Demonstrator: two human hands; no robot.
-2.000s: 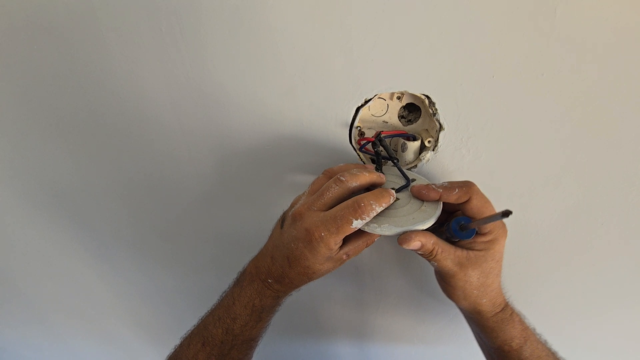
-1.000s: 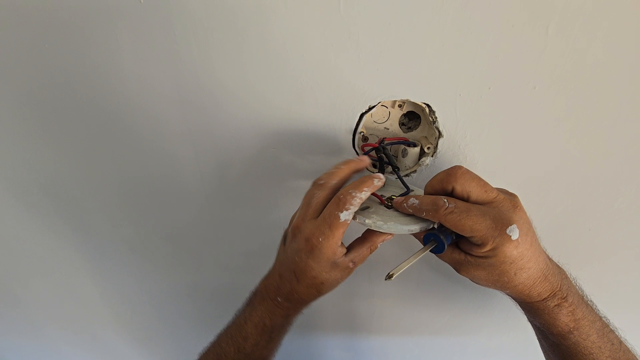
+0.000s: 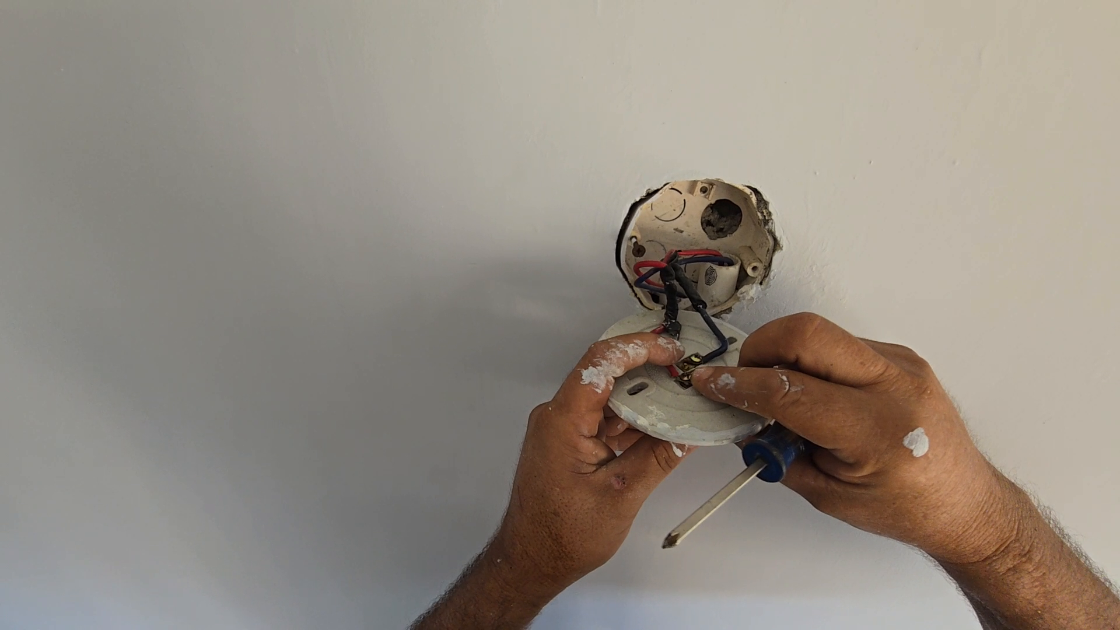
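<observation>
My left hand (image 3: 582,455) grips a round, pale plastic cover plate (image 3: 682,416) by its left side, with the index finger on its inner face and the thumb beneath. Brass terminals (image 3: 689,369) sit near the plate's middle, joined by a dark blue wire (image 3: 719,337) and a red one. A fingertip of my right hand (image 3: 862,429) touches the terminals. That hand also holds a screwdriver with a blue handle (image 3: 772,452), its metal shaft pointing down to the left. Black-taped wires (image 3: 672,293) run from the plate up into a round electrical box (image 3: 691,219).
The box is recessed in a pale painted wall (image 3: 306,262), with rough, chipped plaster (image 3: 766,223) around its right edge. Inside are a dark round knockout hole (image 3: 722,219), screw posts and loops of red and blue wire.
The plate has tipped, showing its inner face and terminals. My left index finger has come down onto it from the wires. The screwdriver, which pointed right two seconds ago, points down-left.
</observation>
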